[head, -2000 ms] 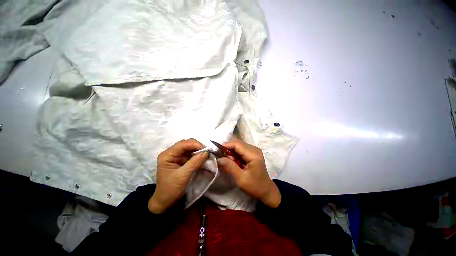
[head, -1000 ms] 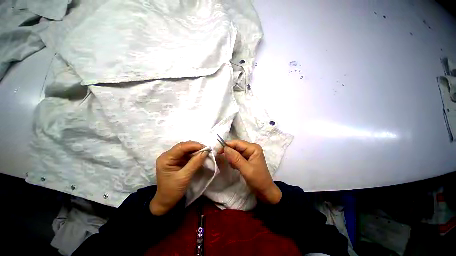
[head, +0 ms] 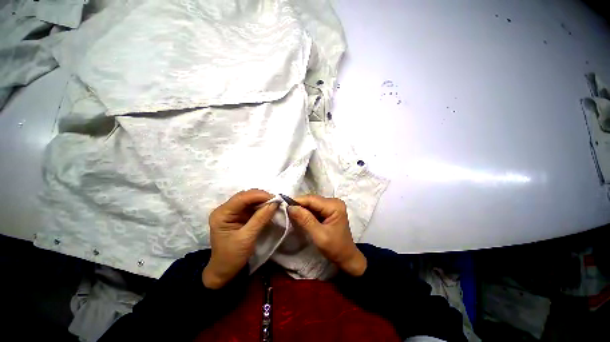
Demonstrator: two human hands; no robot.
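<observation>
A pale off-white garment [head: 200,147] lies spread and partly folded on the table, with dark snap fasteners along its edges. My left hand [head: 235,230] pinches a narrow folded edge of it between thumb and fingers, close to my front. My right hand [head: 326,229] holds the thread snips [head: 288,200]. Their dark pointed tips touch or nearly touch the pinched edge beside my left fingertips. The handle is hidden in my right fingers.
The glossy white table [head: 461,133] has a curved near edge and small dark specks. Another pale garment [head: 27,50] lies at the far left, and pale cloth [head: 600,110] at the right rim. Below the table are pale cloth [head: 107,304] and a blue strip.
The snips' tips have come down and left against the pinched edge, with less of the snips showing. My left hand keeps its grip. The view has shifted slightly, showing more cloth at the right rim.
</observation>
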